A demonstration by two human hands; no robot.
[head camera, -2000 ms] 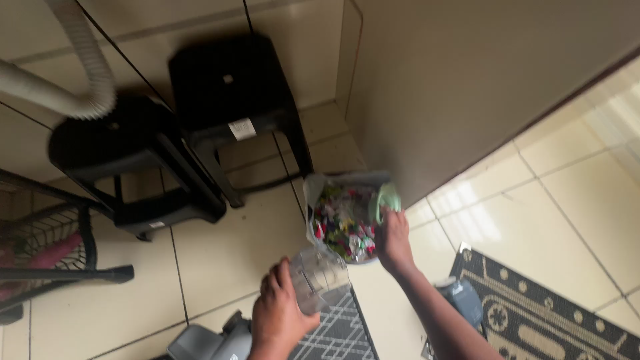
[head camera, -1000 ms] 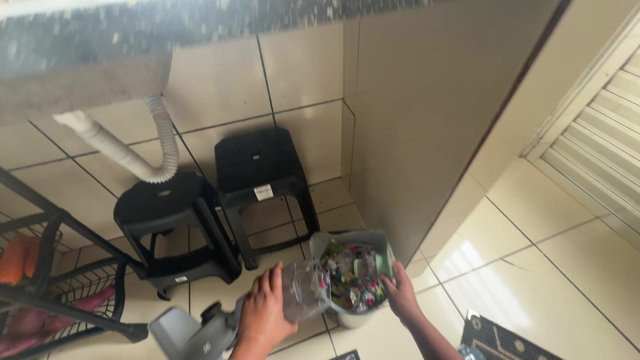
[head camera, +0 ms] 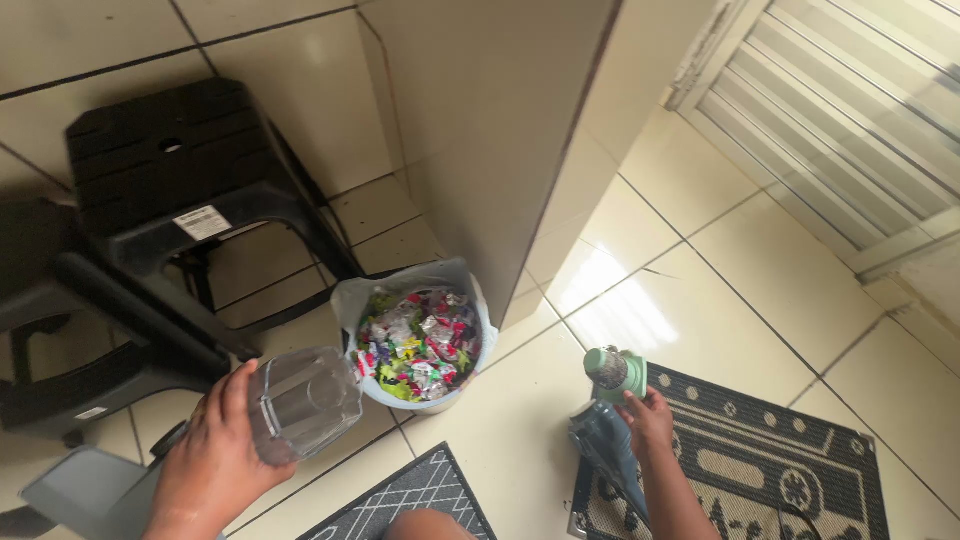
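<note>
My left hand grips a clear plastic dust cup joined to a grey vacuum-cleaner part, its open end facing the trash bin. In my right hand is a green plastic filter holder with a dust-coated filter, held over the floor right of the bin. The bin, lined with a bag, stands between my hands, full of wrappers and green leafy scraps. A dark blue appliance body, apparently the vacuum's motor unit, lies on the patterned mat, just below the green part.
Black plastic stools stand at the left against the tiled wall. A beige panel rises behind the bin. A grey mat and a black-and-beige mat lie on the tile floor. A slatted metal door is at the upper right.
My right hand has moved right, away from the bin, with the green part. My left hand has drawn the clear cup back from over the bin's edge. The view has shifted.
</note>
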